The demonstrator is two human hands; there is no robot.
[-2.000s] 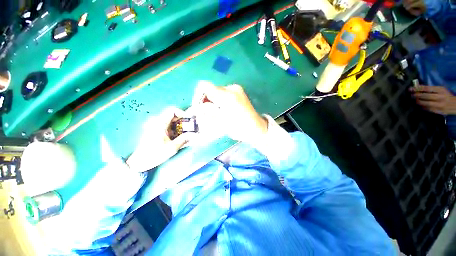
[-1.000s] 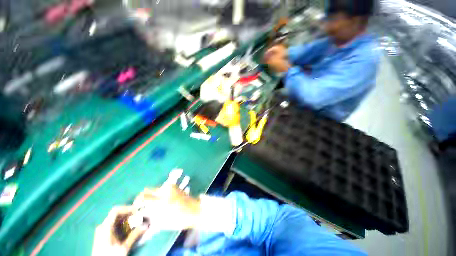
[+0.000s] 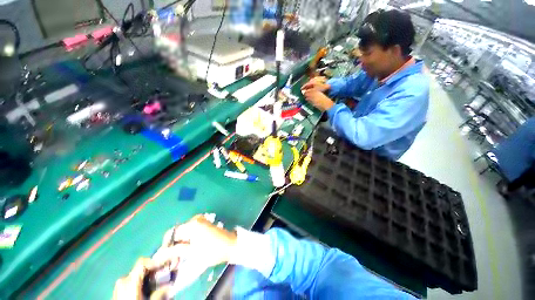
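Note:
A small dark module (image 3: 157,275) with a pale part on it is between my hands at the lower left, partly hidden by fingers. My left hand (image 3: 134,285) is cut off by the bottom edge and holds the module from its left side. My right hand (image 3: 202,245) is over the module's right side, bright with glare, fingers bent; whether it grips anything is hidden. The green mat (image 3: 146,225) lies under both hands.
A black compartment tray (image 3: 375,199) is at the right. Yellow-handled pliers (image 3: 300,170), an orange-yellow tool (image 3: 271,151) and a blue-white marker (image 3: 240,176) lie beyond my hands. A raised green shelf (image 3: 117,181) runs along the left. A person (image 3: 381,111) in blue sits beyond the tray.
The view has swung up and to the right, bringing the seated person and whole tray into view. My hands now appear lower left, still together at the module.

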